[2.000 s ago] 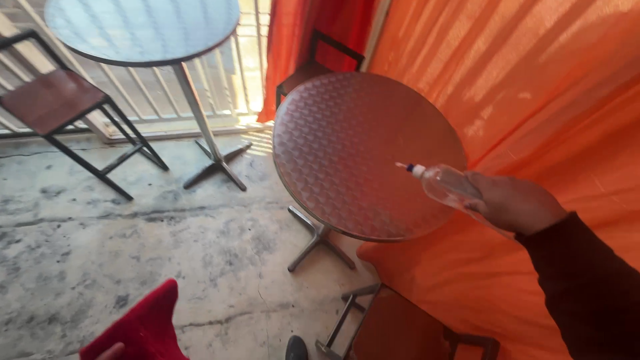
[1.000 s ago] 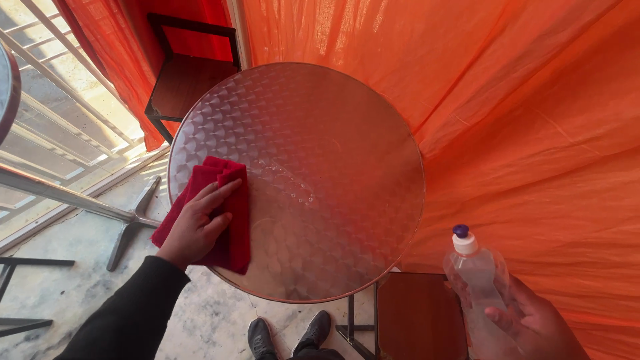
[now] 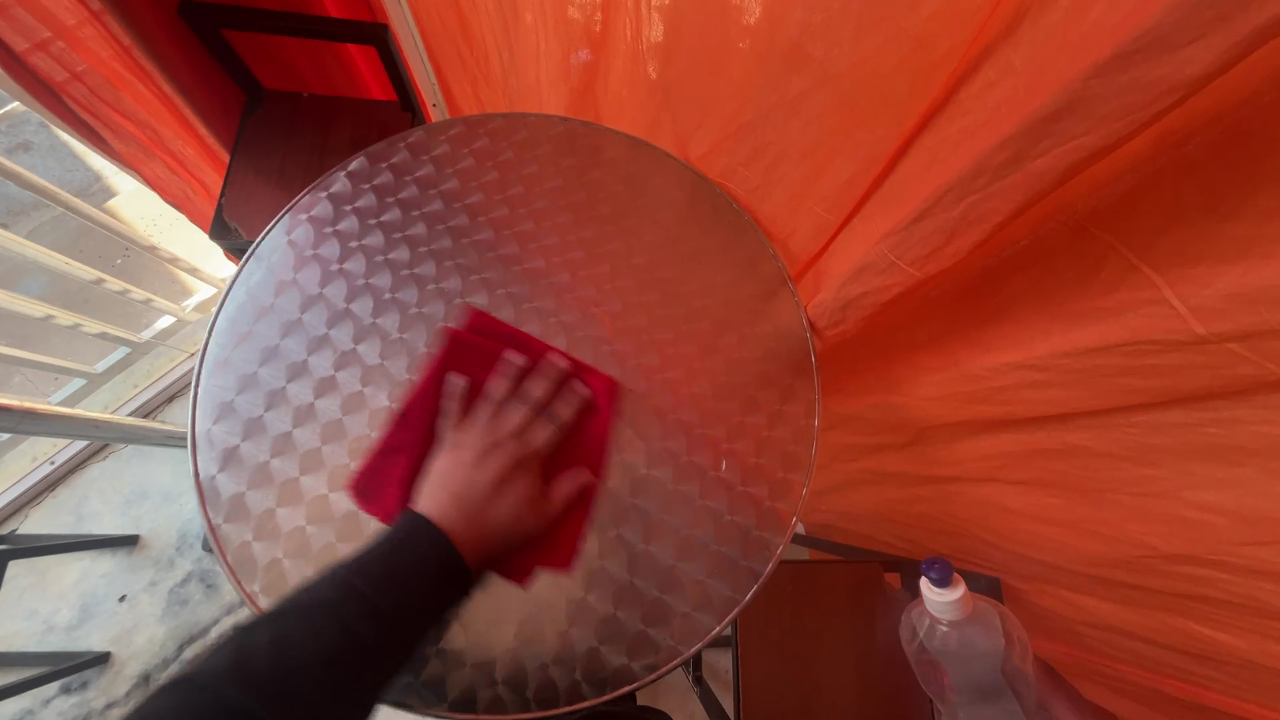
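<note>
My left hand (image 3: 505, 445), in a dark sleeve, lies flat with fingers spread on a folded red cloth (image 3: 400, 455), pressing it to the round metal tabletop (image 3: 320, 330) with its swirl pattern. Hand and cloth are blurred, a little below the tabletop's middle. At the lower right, beyond the tabletop's rim, a clear plastic squeeze bottle (image 3: 965, 645) with a white neck and blue cap stands upright in my right hand (image 3: 1065, 695). Only a dim part of that hand shows behind the bottle; its fingers are mostly hidden.
An orange fabric curtain (image 3: 1050, 300) hangs close against the tabletop's right side. A chair (image 3: 300, 150) with a dark frame is at the upper left, and another chair's brown seat (image 3: 820, 640) is at the lower right. Pale railing bars (image 3: 90, 315) run along the left.
My left hand has moved the red cloth from the tabletop's left side towards its middle. The wet streak seen there a second ago no longer shows. The bottle, earlier tipped over the tabletop, is upright beside it.
</note>
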